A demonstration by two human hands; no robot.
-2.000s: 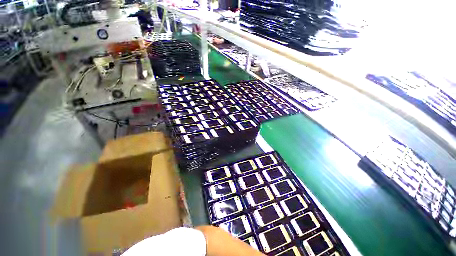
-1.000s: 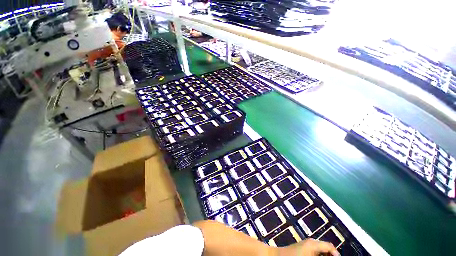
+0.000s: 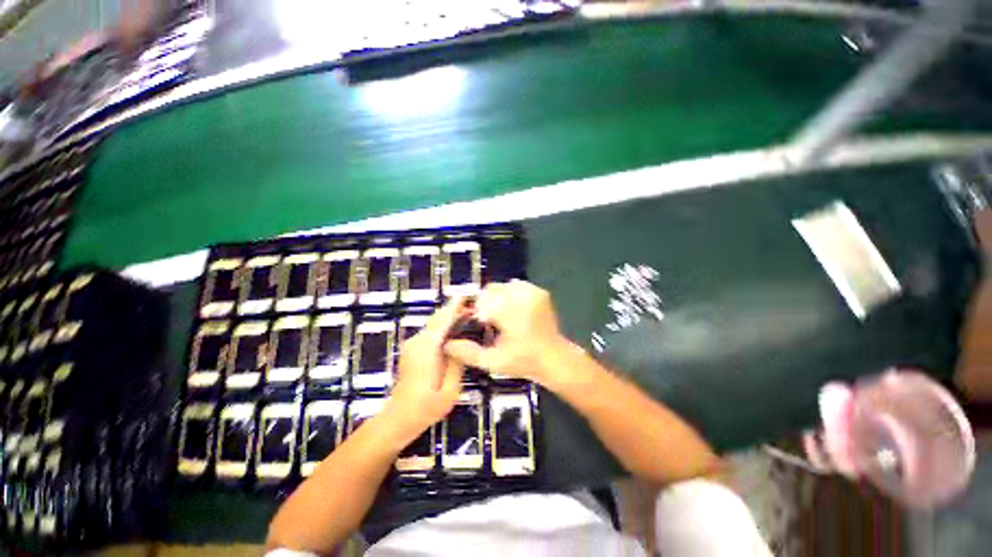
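Note:
A black component tray (image 3: 354,489) lies on the dark bench in front of me, with three rows of pockets holding phone display units. My left hand (image 3: 430,364) and my right hand (image 3: 516,326) meet over the tray's right part. Their fingertips are together around a small dark thing, probably a display unit; the hands hide most of it. A loose pile of small silvery parts (image 3: 633,296) lies on the bench right of the tray.
Stacked trays (image 3: 98,403) stand at the left. A green conveyor belt (image 3: 544,120) runs behind the white edge rail (image 3: 653,183). A white card (image 3: 846,257) lies at the right. A pink desk fan (image 3: 901,437) is at the lower right. Part of an arm shows at the right edge.
The view has swung right and down, off the carton and machine and onto the tray. Both my hands are now in view, together over the tray; before, only one arm showed.

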